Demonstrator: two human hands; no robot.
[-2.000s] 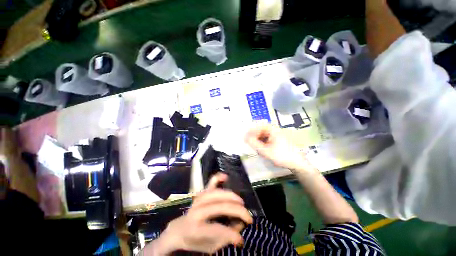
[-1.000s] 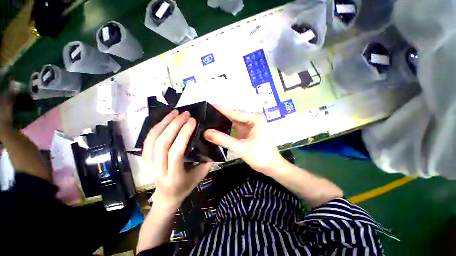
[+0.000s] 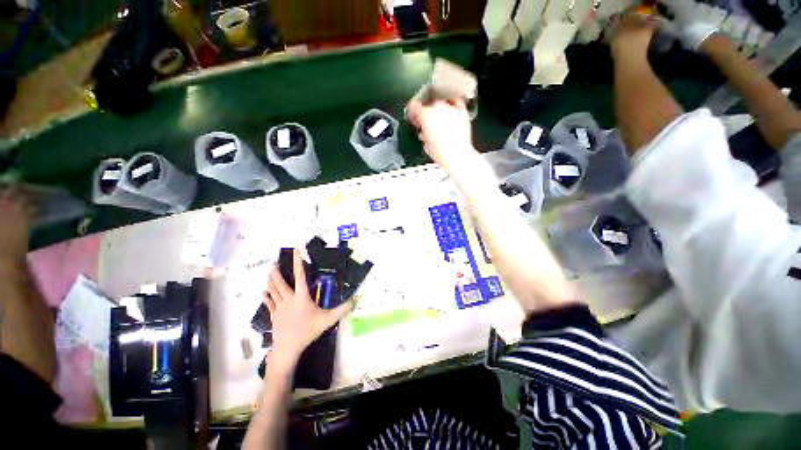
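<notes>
My left hand [image 3: 299, 312] lies with fingers spread on the fanned flat black carton blanks [image 3: 327, 281] on the bench. Another dark blank sticks out below it. My right hand [image 3: 442, 119] reaches far forward over the green conveyor and holds a pale, box-like item [image 3: 454, 81], blurred, its details unclear. Neater stacked carton blanks [image 3: 154, 352], glossy black, stand at the left of the bench. The dark supply by my lap is mostly cut off.
Bagged products with white labels [image 3: 233, 165] lie along the conveyor [image 3: 334, 88]; more are grouped at the bench's right [image 3: 606, 233]. A person in a white sleeve [image 3: 703, 211] reaches at the right; another person's arm [image 3: 26, 290] is at the left. White slips [image 3: 79, 316] lie beside the stack.
My hands have parted from the black box between them. My left hand moved down to the flat blanks; my right went forward over the conveyor. The view has tilted up.
</notes>
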